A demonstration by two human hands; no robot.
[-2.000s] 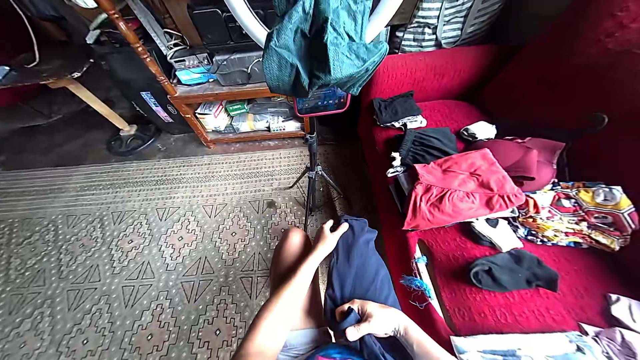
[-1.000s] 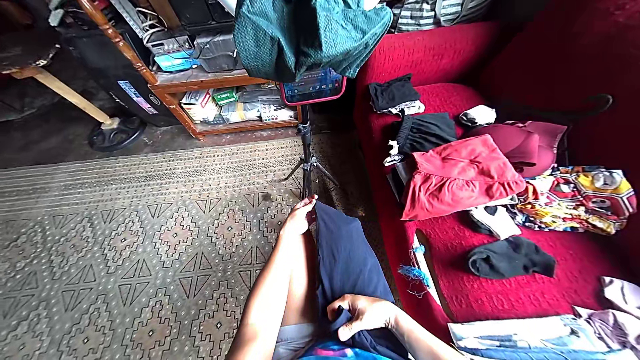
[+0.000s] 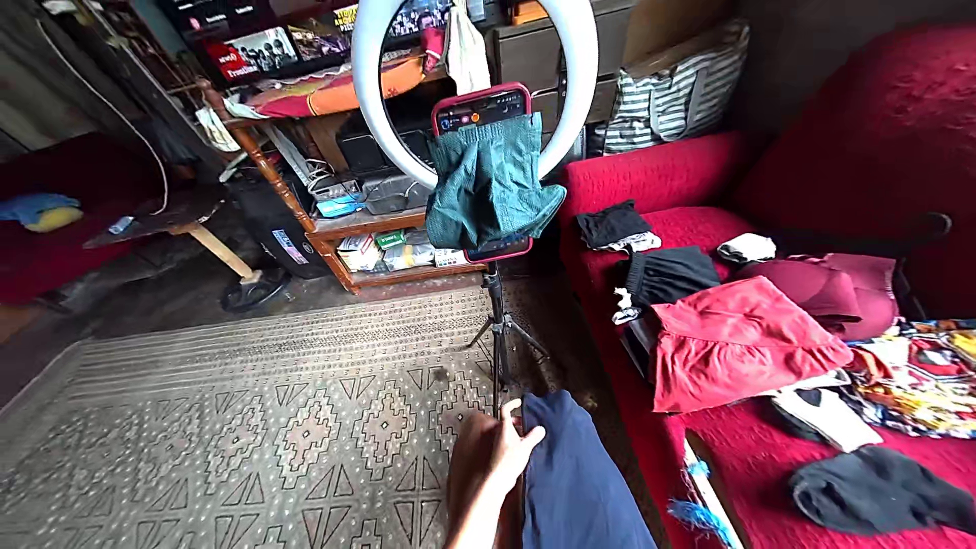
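A dark blue garment (image 3: 576, 473) lies lengthwise over my lap at the bottom centre, its far end narrow and rounded. My left hand (image 3: 518, 442) is at the far left edge of this cloth, with thumb and forefinger curved and apart; whether they pinch the fabric is not plain. My right hand is out of the picture. On the red sofa at the right are a folded red garment (image 3: 743, 343), black shorts (image 3: 671, 274), a black cloth piece (image 3: 877, 488) and a multicoloured patterned cloth (image 3: 923, 377).
Ahead stands a ring light (image 3: 587, 76) on a black tripod (image 3: 499, 324), with a phone (image 3: 480, 107) and a green cloth hanging on it. A wooden shelf (image 3: 366, 225) is behind, left of it. A patterned rug (image 3: 252, 427) covers the floor. The sofa (image 3: 648, 171) borders the right side.
The view has tilted up, bringing the ring light and phone into sight. My right hand, earlier gripping the near part of the blue garment, is out of view. My left hand remains at its far end.
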